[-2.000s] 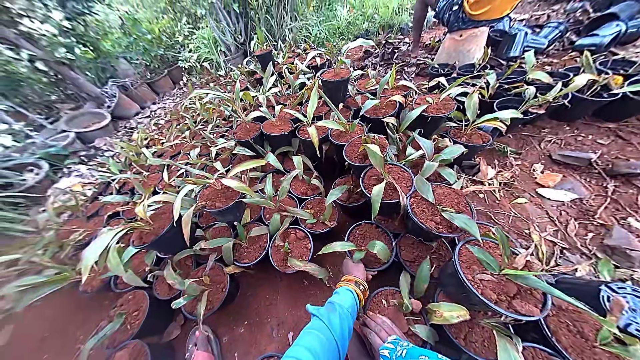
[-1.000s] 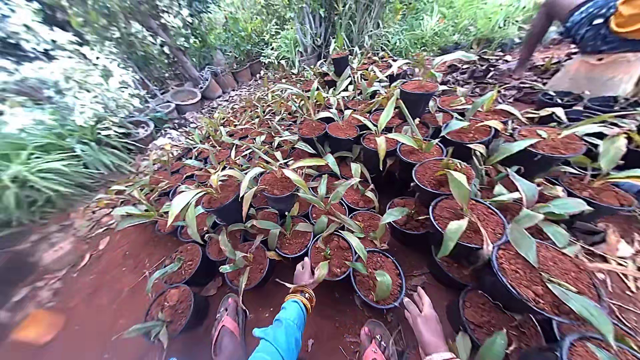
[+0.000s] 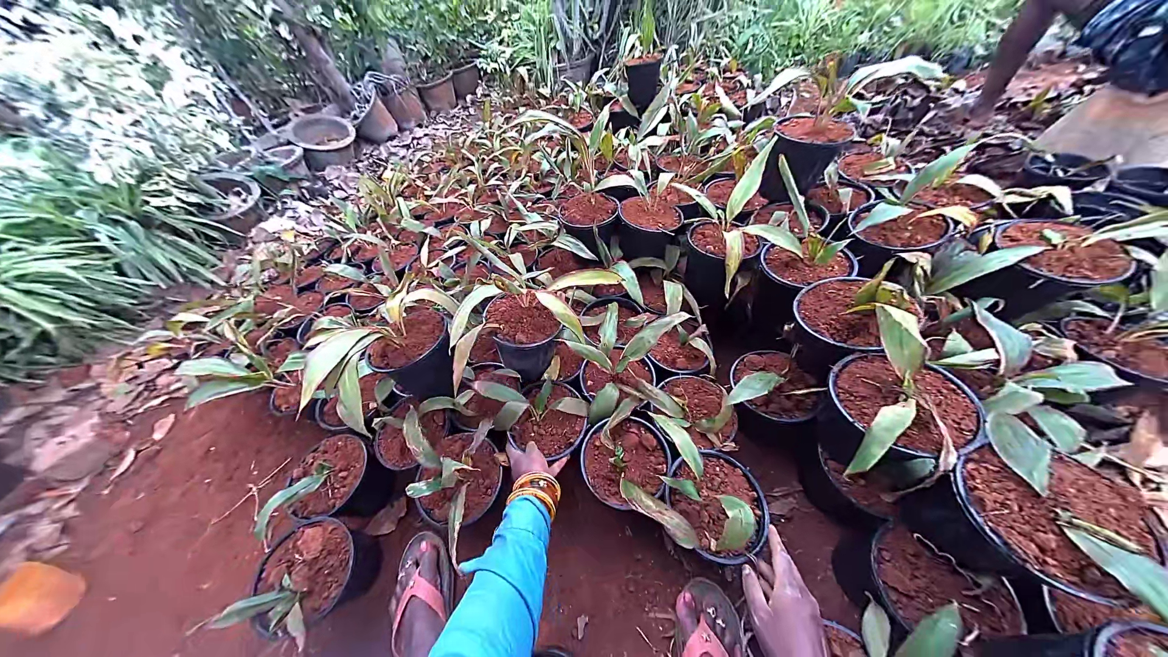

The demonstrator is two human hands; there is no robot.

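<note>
My left hand [image 3: 535, 467], below a blue sleeve and orange bangles, has its fingers at the near rim of a black plastic pot [image 3: 549, 427] of red soil with a small leafy plant. To its right stand two more potted plants, one [image 3: 630, 461] with a small green sprout. My right hand [image 3: 781, 593], fingers spread, is beside the near right rim of the other black pot [image 3: 716, 506], its fingertips close to or touching it. Whether the left fingers are closed around the rim is partly hidden.
Many black pots with leafy plants stand close together ahead and to the right, some raised on others [image 3: 905, 401]. Two pots [image 3: 310, 566] are at the near left on red soil. My sandalled feet [image 3: 424, 584] are below. Clay pots [image 3: 321, 137] line the back left; another person's arm [image 3: 1013, 55] is upper right.
My left hand has moved from one pot's near rim to that of a pot further left. My right hand has come to the near right pot's rim. The view has swung left since the oldest frame.
</note>
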